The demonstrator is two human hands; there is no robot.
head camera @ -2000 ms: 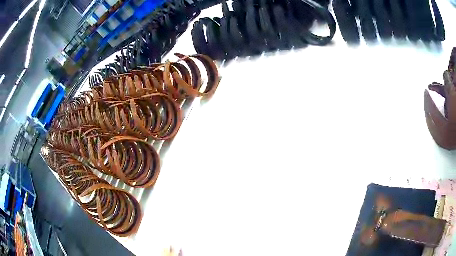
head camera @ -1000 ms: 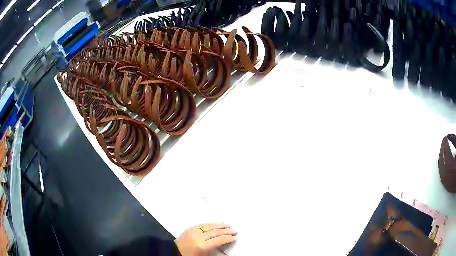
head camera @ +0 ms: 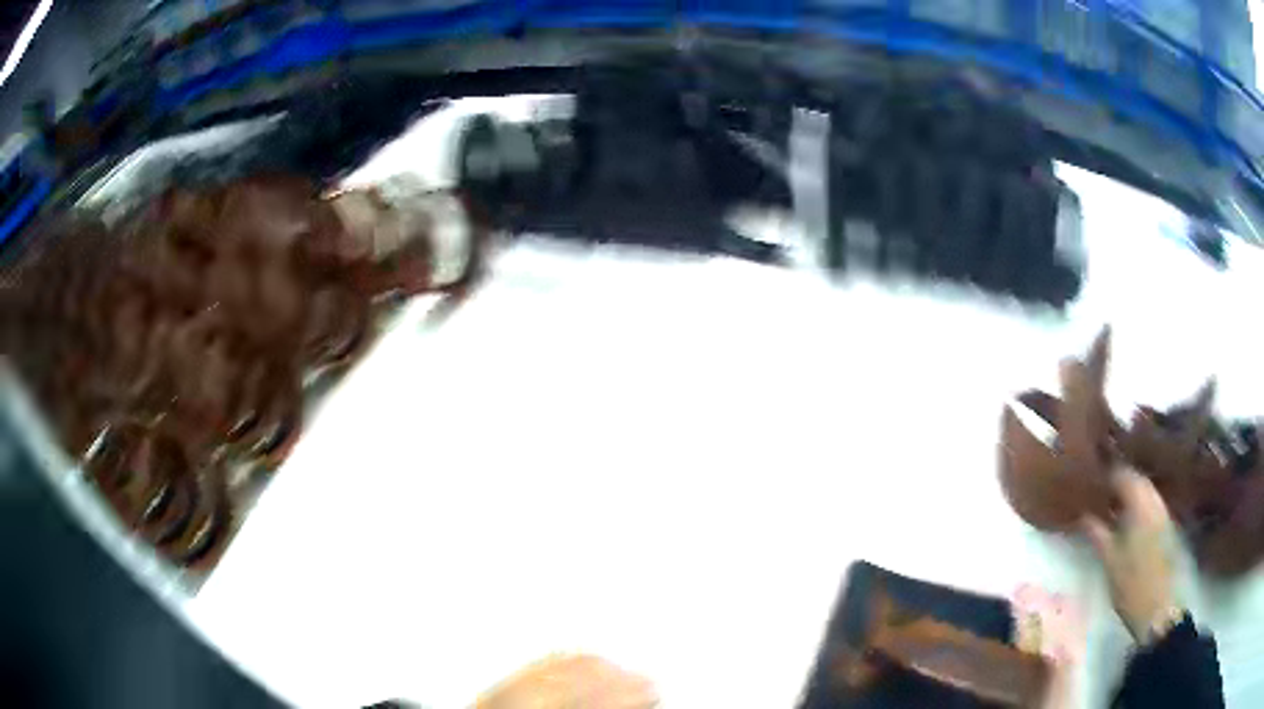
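Note:
My right hand (head camera: 1142, 551) is at the right, its fingers against a brown curved strap (head camera: 1049, 478) at the near-left end of a small group of brown straps. Blur hides whether the fingers close on it. My left hand (head camera: 571, 684) is cut off by the bottom edge; only its back shows and its fingers are hidden. The roller box (head camera: 963, 657) lies on the black pad (head camera: 848, 640) at the lower right, left of my right forearm. Pinkish paper (head camera: 1049, 623) shows beside the pad.
Rows of brown straps (head camera: 180, 326) stand on the left of the white table (head camera: 596, 457). Black straps (head camera: 929, 208) stand along its far side. Blue racks (head camera: 555, 17) run behind. The table's near-left edge curves down to the bottom.
The view has swung right and blurred. My right hand has come into view at the right-hand straps. My left hand sits lower, with its fingers no longer showing.

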